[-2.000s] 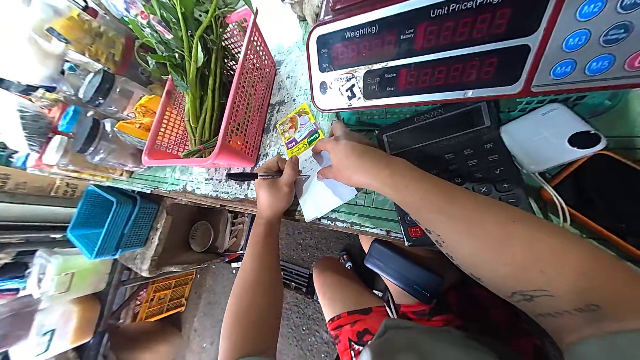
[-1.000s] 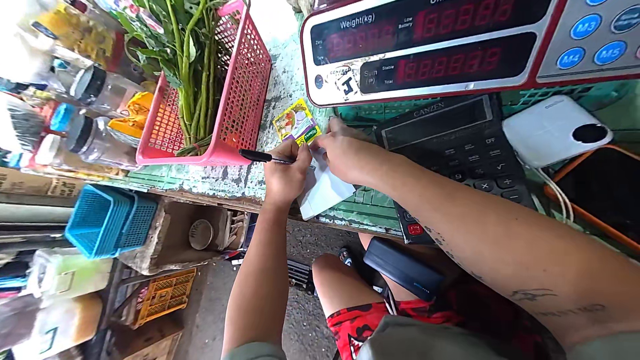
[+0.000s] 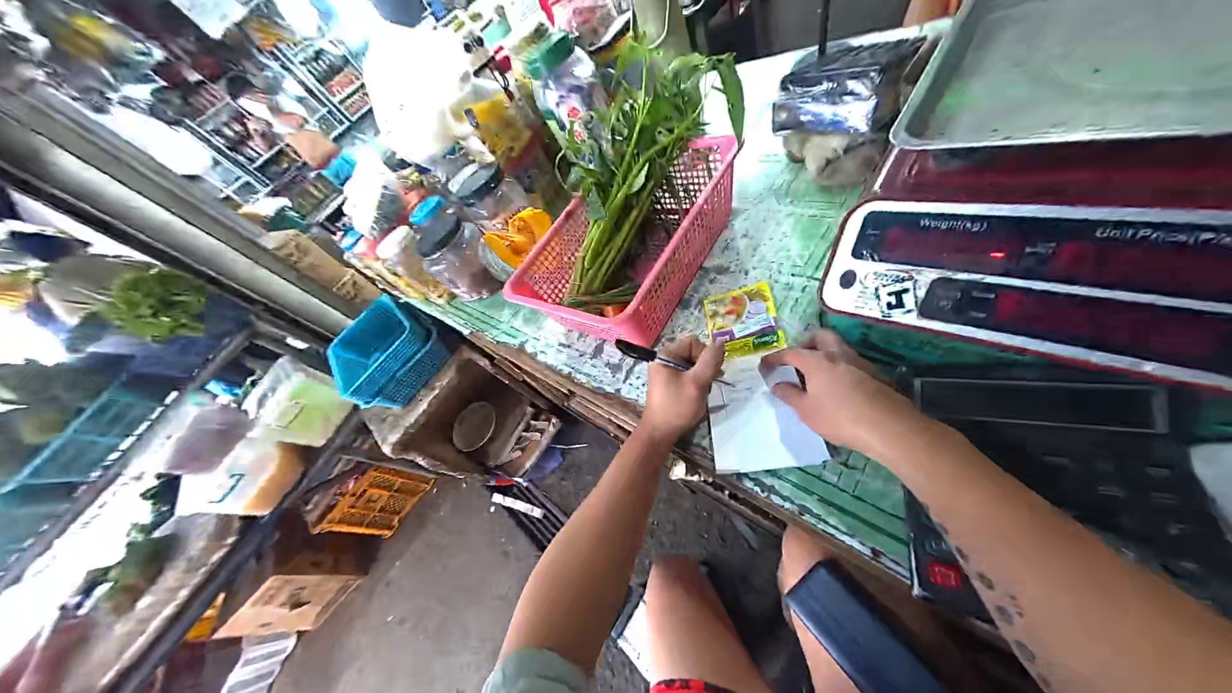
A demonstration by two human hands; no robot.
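Observation:
My left hand (image 3: 681, 385) grips a black pen (image 3: 654, 355), its capped-looking dark end pointing left. My right hand (image 3: 830, 385) is on a white sheet of paper (image 3: 765, 428) at the counter's edge, its thumb and finger at the paper's upper right part. A yellow printed packet (image 3: 744, 319) lies just beyond the paper, between the two hands. Up and to the left of my left hand stands a pink plastic basket (image 3: 674, 279) holding long-stemmed leafy greens (image 3: 621, 212).
To the right are a digital weighing scale (image 3: 1039, 269) with a metal tray (image 3: 1078, 72) and a black calculator (image 3: 1059, 462). Lidded jars (image 3: 452, 252) line the back left. Blue baskets (image 3: 385, 351) sit beside the counter; a dark power bank (image 3: 857, 626) rests on a leg.
The view has swung left and up, showing more of the counter and shop. My left hand still holds the pen, and my right hand remains at the paper.

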